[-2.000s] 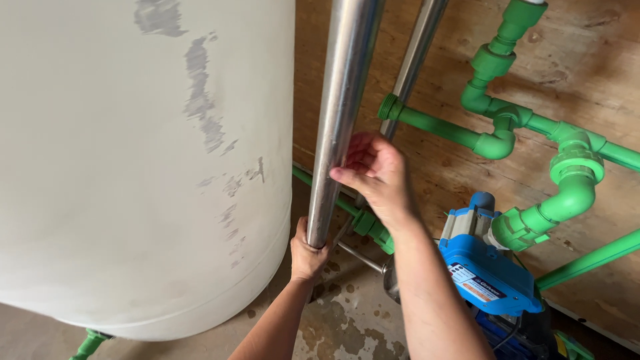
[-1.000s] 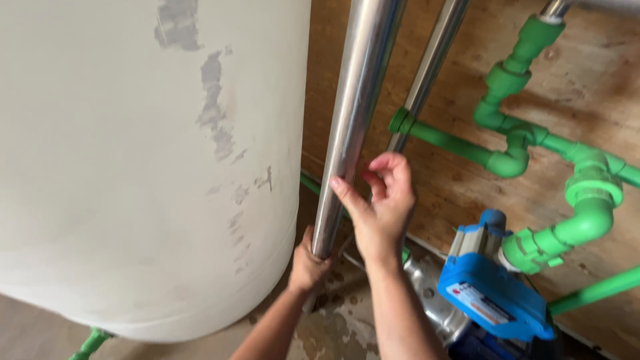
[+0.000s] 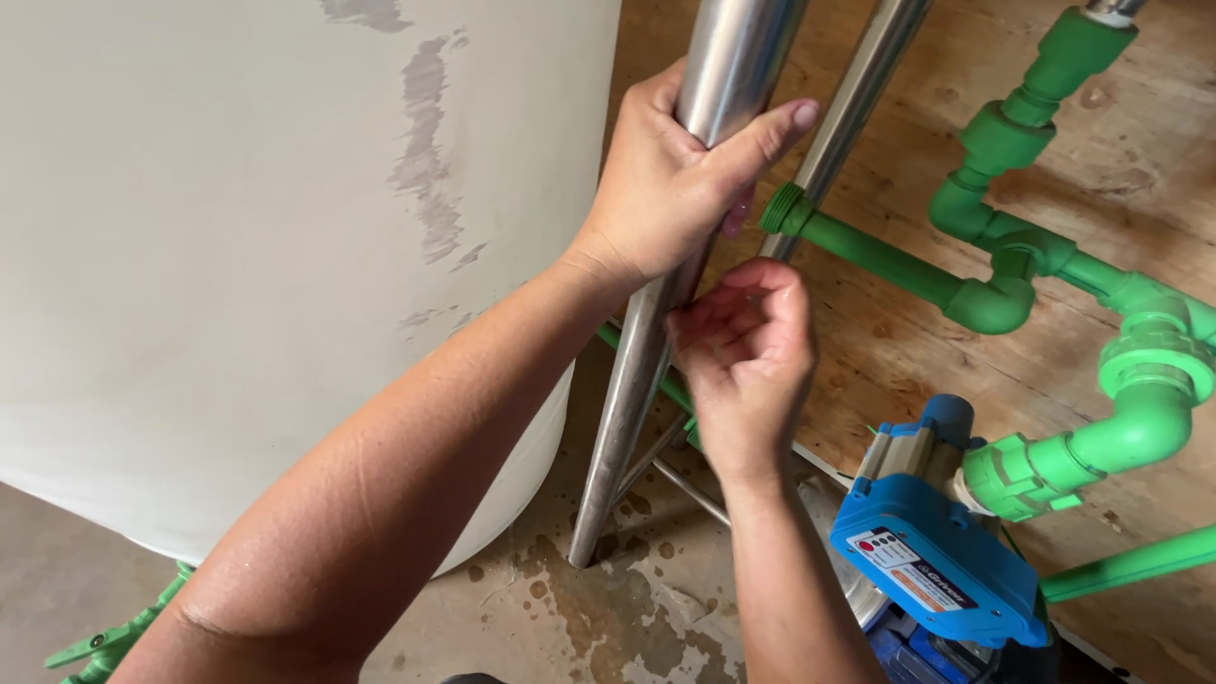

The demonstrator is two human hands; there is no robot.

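A thick, shiny metal tube (image 3: pixel 736 71) comes down from the top edge, tilted. My left hand (image 3: pixel 670 176) is wrapped around it, thumb to the right. Below that hand a metal leg or tube (image 3: pixel 617 437) slants down to the wet floor; whether it is the same piece is hidden by my hand. My right hand (image 3: pixel 746 356) is beside this lower part, fingers curled and palm up, its fingertips at or near the metal; a firm grip does not show. Behind both hands stands a thinner metal tube (image 3: pixel 850 114).
A large whitish tank (image 3: pixel 237 237) fills the left side. Green plastic pipes (image 3: pixel 883 252) run along the wooden wall at right. A blue pump controller (image 3: pixel 936 556) sits at the lower right. The concrete floor (image 3: pixel 541 608) has wet patches. A green valve (image 3: pixel 114 646) is at the lower left.
My left hand has moved from the lower end of the thick tube up to a higher hold on it. My right hand, earlier against the thick tube, is now below my left hand.
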